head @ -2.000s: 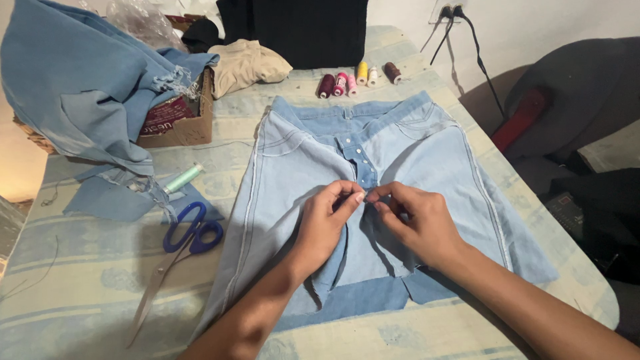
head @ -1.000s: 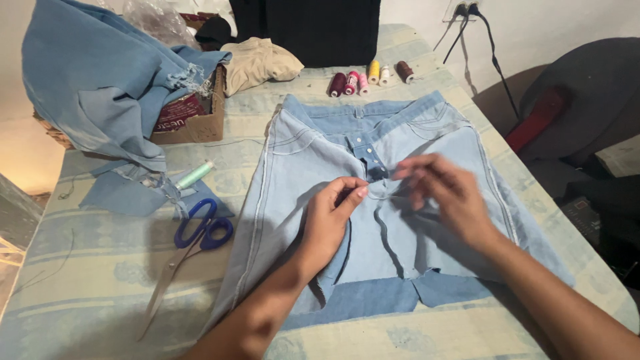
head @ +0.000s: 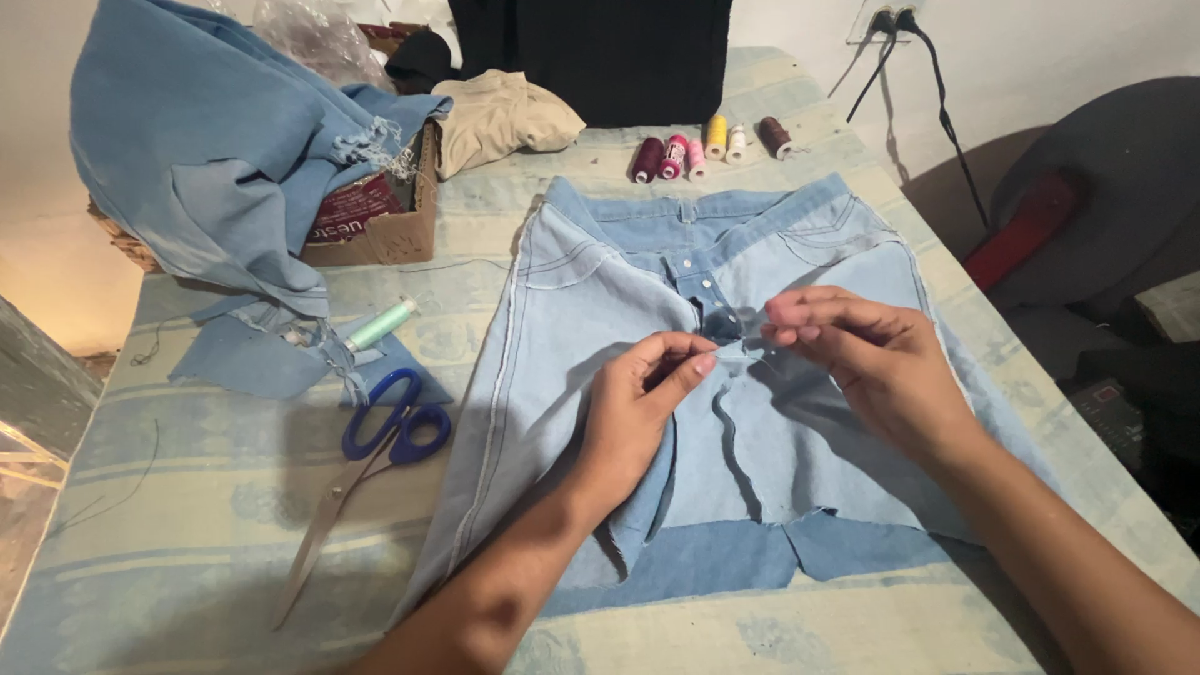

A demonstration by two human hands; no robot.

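Observation:
A light-blue denim garment point(head: 562, 309) with a buttoned fly lies spread on the table, its seams and raw edges showing. My left hand point(head: 647, 403) pinches the denim just below the fly between thumb and fingertips. Close to its right, my right hand point(head: 862, 356) is raised over the cloth, thumb and fingers drawn together; whether a needle or thread is between them is too small to tell. Blue-handled scissors point(head: 361, 469) rest left of the garment. Beyond them a pale green thread spool point(head: 380, 325) lies on denim scraps point(head: 244, 361).
At the back left, a cardboard box point(head: 398, 234) has denim cloth point(head: 216, 122) heaped over it. Beige fabric point(head: 506, 122) and a black cloth item point(head: 591, 56) are behind. Several thread spools point(head: 715, 138) stand beyond the waistband. A dark chair point(head: 1106, 178) is at the right.
My right hand was at my left fingertips two seconds ago, then came away to the right; it is now a little apart from them. My left hand keeps its pinch on the denim.

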